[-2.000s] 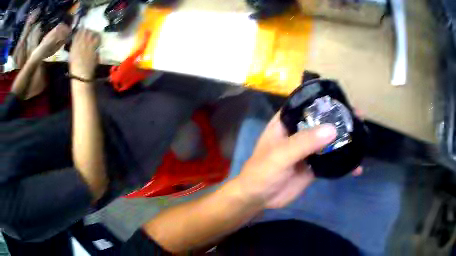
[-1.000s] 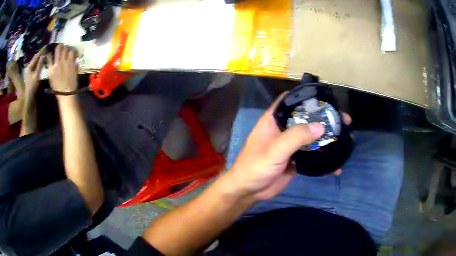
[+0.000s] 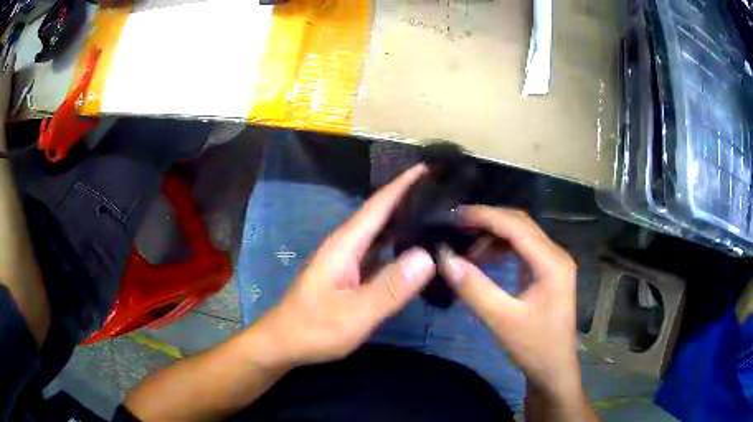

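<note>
The black camera housing [image 3: 433, 194] is held over my lap, just in front of the bench edge. It is blurred, and the board inside cannot be made out. My left hand [image 3: 347, 284] is closed round its left side with the thumb on the near side. My right hand [image 3: 520, 284] is at its right side, thumb and fingers on the housing near the left thumb. Whether the right fingers also pinch a small part cannot be told.
The cardboard-covered bench [image 3: 462, 91] lies ahead, with a white sheet [image 3: 190, 58], yellow-orange tape [image 3: 322, 66] and a white strip [image 3: 538, 49]. Clear blister trays [image 3: 702, 124] stand at right. A red stool [image 3: 177, 276] and a neighbour's arm [image 3: 21, 247] are at left; blue clothing at lower right.
My right hand has come into full view and onto the housing. The housing has turned, so its lit interior no longer shows. The view has swung right, bringing the blister trays in.
</note>
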